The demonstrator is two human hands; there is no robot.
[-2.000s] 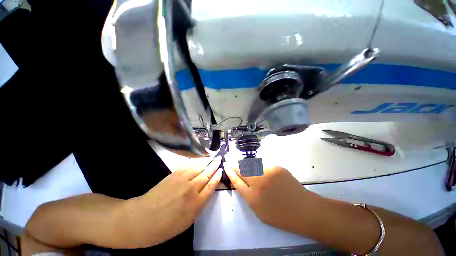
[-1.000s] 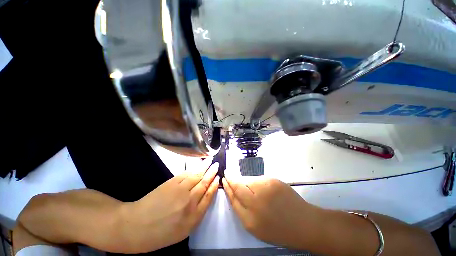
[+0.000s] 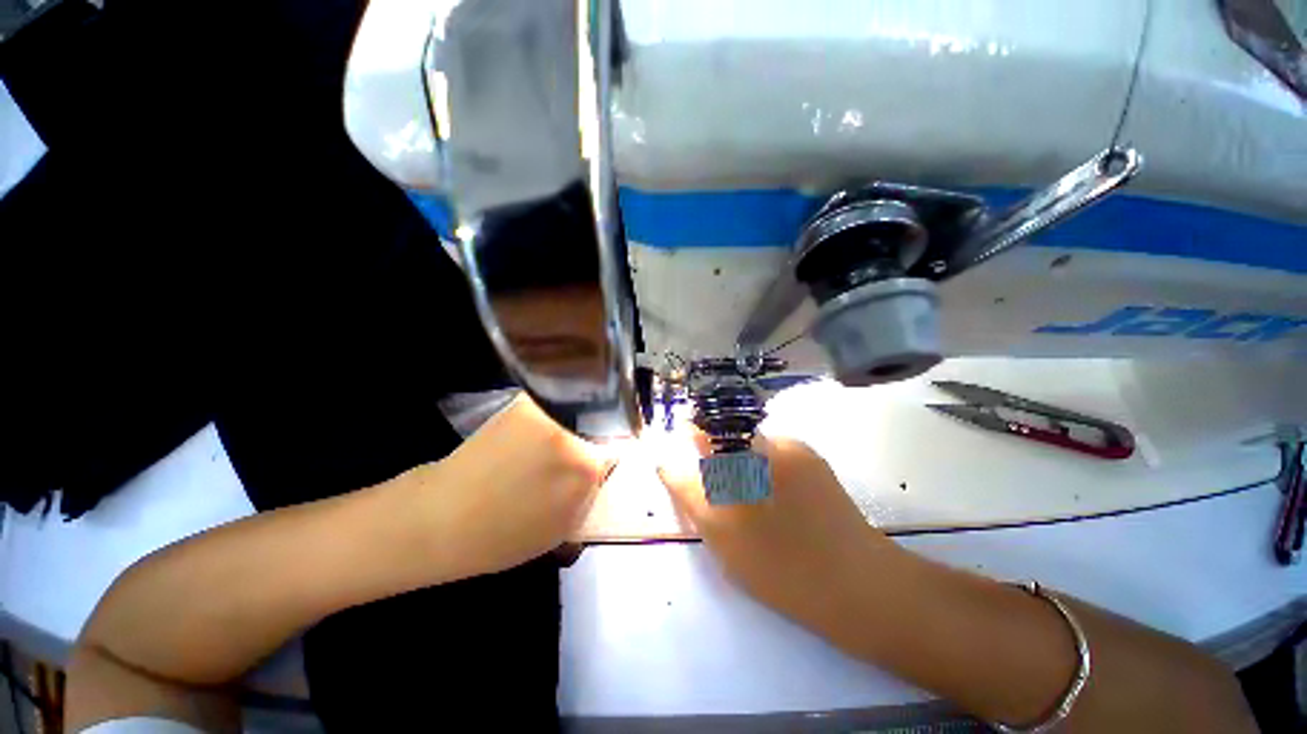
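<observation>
My left hand (image 3: 530,473) is at the needle area of the white sewing machine (image 3: 860,86), left of the needle, its fingertips partly behind the shiny metal guard (image 3: 538,215). My right hand (image 3: 781,523) lies on the bed just right of the needle, partly behind the grey knurled knob (image 3: 735,478). Glare washes out the fingertips. The small black piece seen earlier between my hands cannot be made out; I cannot tell if either hand holds fabric. A greyish edge (image 3: 476,410) shows beside my left hand. The presser foot is mostly hidden.
A large heap of black fabric (image 3: 215,244) lies left of the machine, and a black strip (image 3: 430,645) hangs over the table's front edge under my left forearm. Thread snips (image 3: 1035,419) lie on the bed at right. Another tool (image 3: 1289,502) lies at the far right edge.
My left hand has moved up and left, away from my right hand, opening a gap between them. My right hand has moved slightly up and right. The black piece between them has gone from view.
</observation>
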